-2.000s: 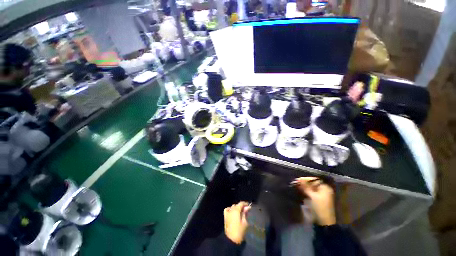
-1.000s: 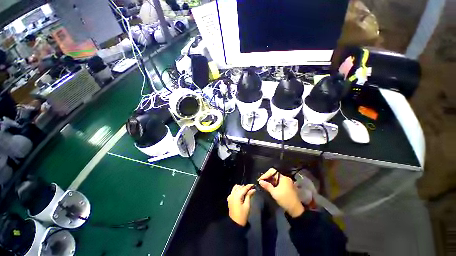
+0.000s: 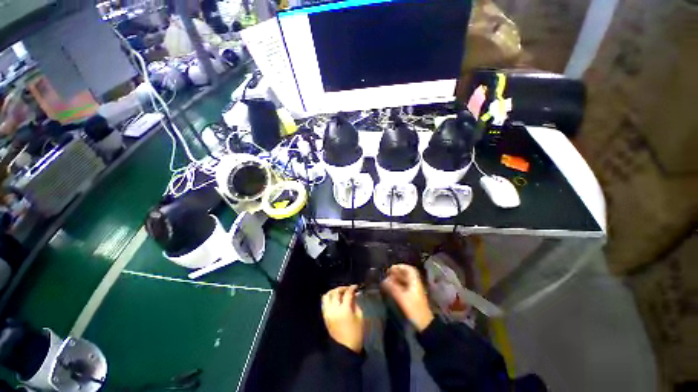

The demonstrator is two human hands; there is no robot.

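My left hand [image 3: 344, 317] is over my lap, fingertips pinched on a black cable end [image 3: 363, 289] that is small and hard to make out. My right hand [image 3: 409, 294] is just right of it, fingers bent and blurred; what they hold cannot be told. The fingertips of the two hands are apart. Three white dome cameras with black heads stand in a row behind the hands: left [image 3: 343, 160], middle [image 3: 397, 163] and right [image 3: 447, 163]. Thin black leads hang from their feet over the bench edge towards my hands.
The monitor [image 3: 389, 57] stands behind the cameras. A mouse [image 3: 500, 191] and orange item [image 3: 515, 162] lie at right. Yellow tape roll [image 3: 285, 199], white ring housing [image 3: 249, 181] and a lying camera [image 3: 195, 242] are left. Another camera [image 3: 67, 366] is lower left on the green bench [image 3: 172, 321].
The view has shifted, so the bench things sit further left in the picture. My hands, together around a black connector a second ago, are now a little apart.
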